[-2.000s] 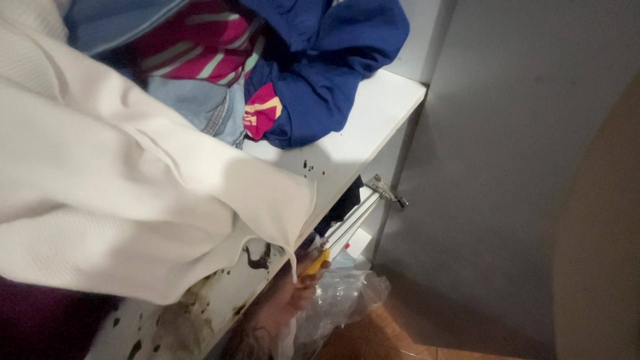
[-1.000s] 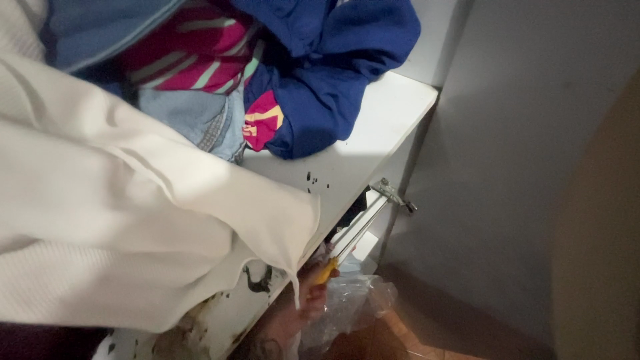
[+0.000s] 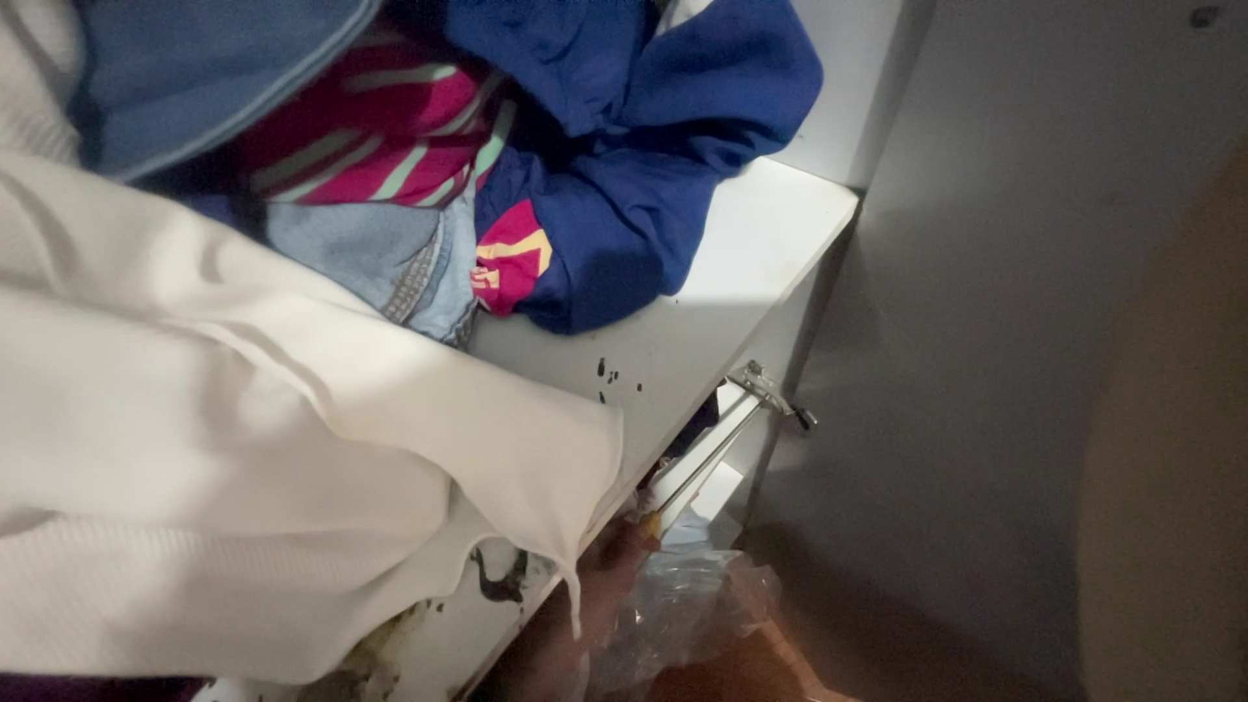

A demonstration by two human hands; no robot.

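Note:
My right hand, low in the view under the shelf edge, is dim and blurred. It grips a screwdriver by its yellow handle. The long metal shaft slants up and right to a metal cabinet hinge beside the grey door panel. The blur does not show whether the tip is seated in a screw. A crumpled clear plastic bag lies beside the hand. My left hand is not visible.
On the white shelf lie a cream garment, blue clothing, a striped magenta cloth and light denim. The shelf has dark stains. Reddish floor shows below; a blurred brown surface stands at the right.

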